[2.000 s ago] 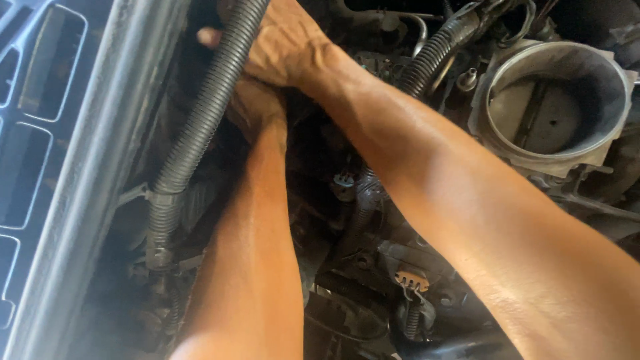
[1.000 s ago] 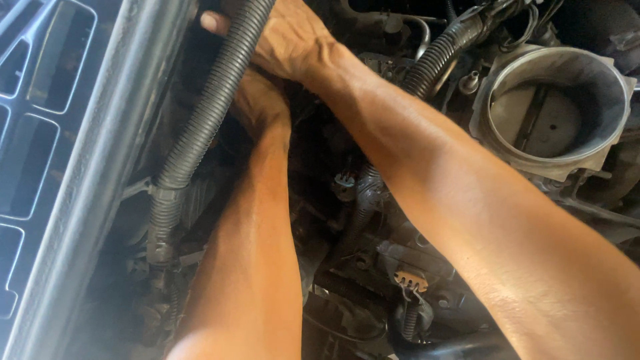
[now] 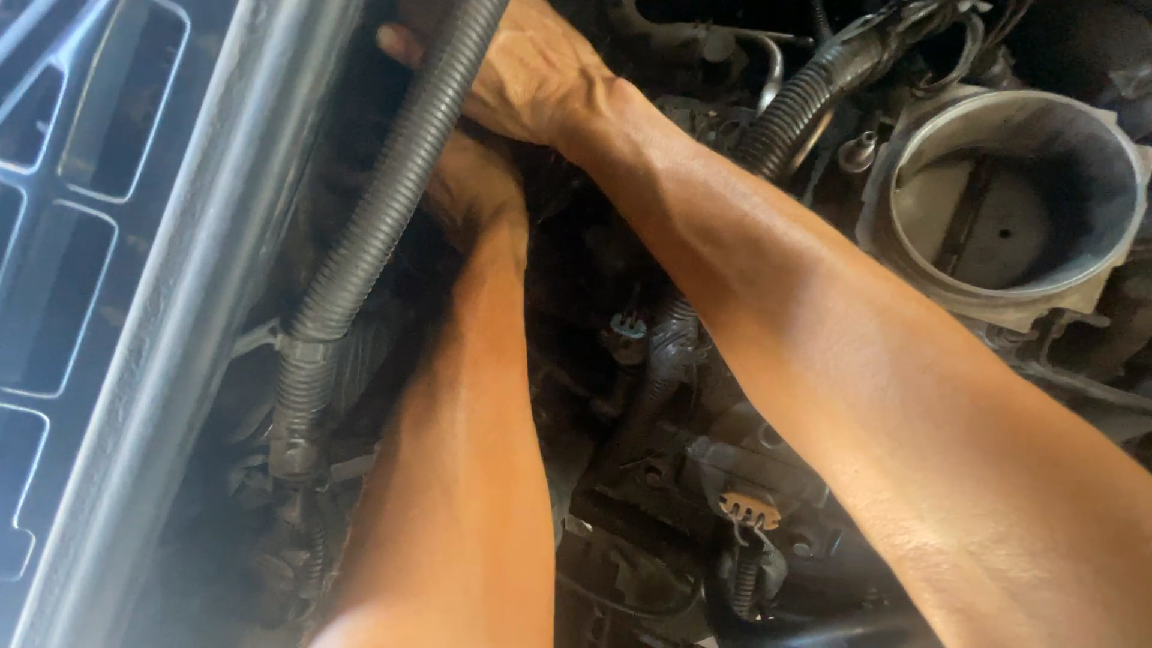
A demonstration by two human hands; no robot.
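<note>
Both of my arms reach down into an engine bay, in the head view. My left hand (image 3: 472, 184) is low in the shadow near the top, its fingers hidden behind a corrugated black wiring conduit (image 3: 387, 193) and under the other hand. Just above it lies my right hand (image 3: 531, 72), palm down, with one fingertip showing on the far side of the conduit. What either hand touches or grips down there is out of sight. The wrists are close together, right of the conduit.
A round metal throttle body (image 3: 1017, 193) stands at the upper right. A second corrugated conduit (image 3: 792, 117) runs beside my right forearm. A metal rail (image 3: 180, 297) and grille-like panel (image 3: 85, 225) line the left. An orange-brown connector (image 3: 749, 510) sits at lower centre.
</note>
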